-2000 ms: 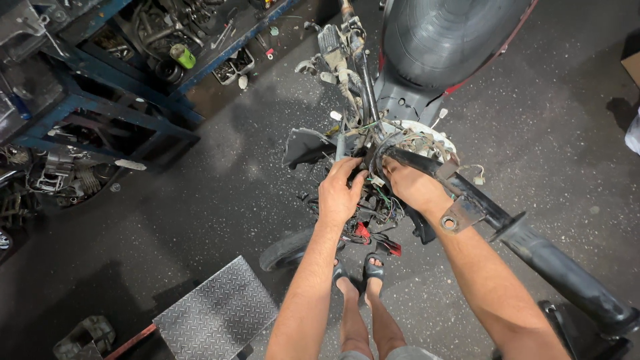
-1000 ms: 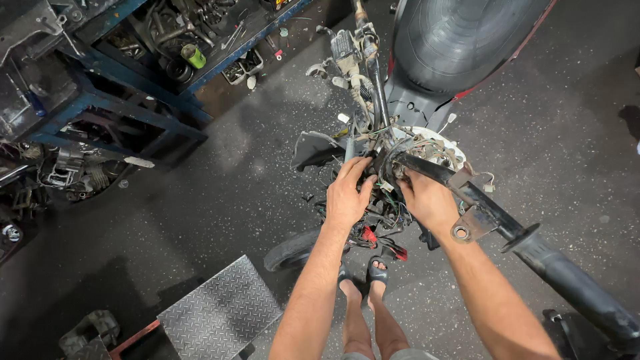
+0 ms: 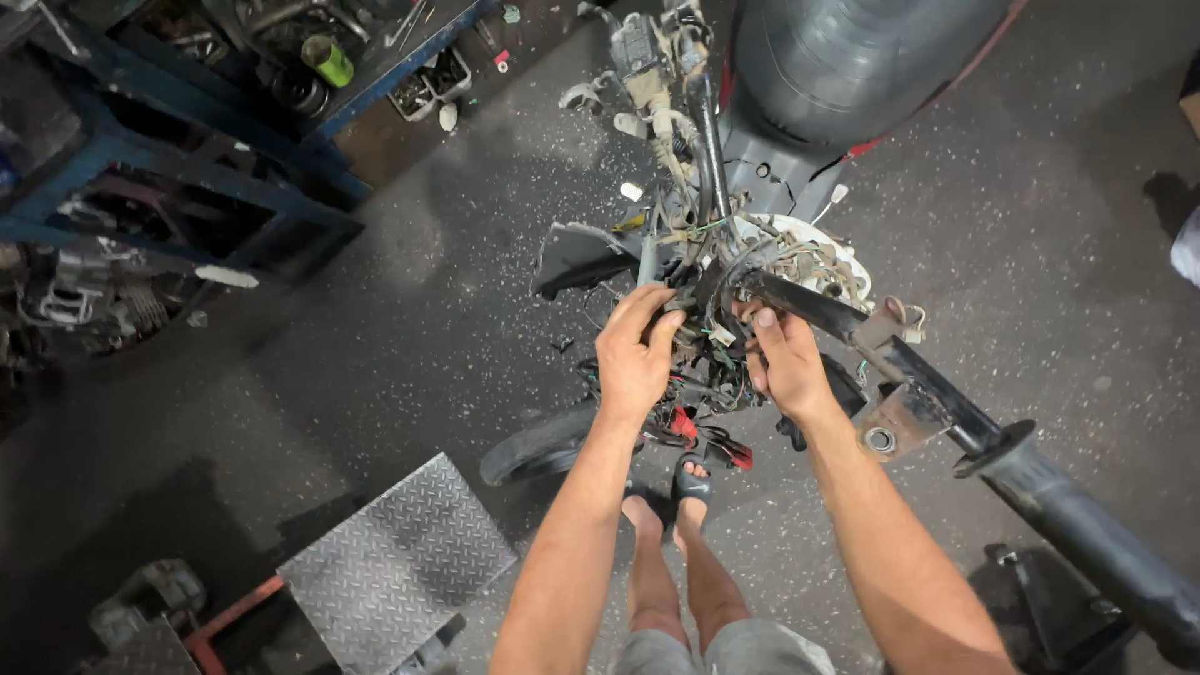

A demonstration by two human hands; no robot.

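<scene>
In the head view my left hand [image 3: 640, 352] reaches into the stripped front end of a scooter, its thumb and fingers at dark parts near the steering column. My right hand [image 3: 786, 361] is just across from it, fingers curled below the handlebar tube [image 3: 806, 305] by a bundle of wires. Between the hands lies a white connector [image 3: 721, 335] on the wiring. What either set of fingertips grips is hidden. The handlebar's black grip [image 3: 1078, 525] runs to the lower right. Red connectors [image 3: 683, 425] hang under the hands, above the front wheel [image 3: 539, 442].
The scooter seat [image 3: 825, 66] is at the top. A blue metal workbench [image 3: 281, 141] with tools, a green can [image 3: 327, 61] and engine parts stands at the upper left. A diamond-plate metal platform [image 3: 398, 562] lies at the lower left. My sandaled feet [image 3: 692, 483] stand close to the wheel.
My right hand has turned, and its thumb and fingers now show below the handlebar tube. My left hand stays at about the same spot on the front end.
</scene>
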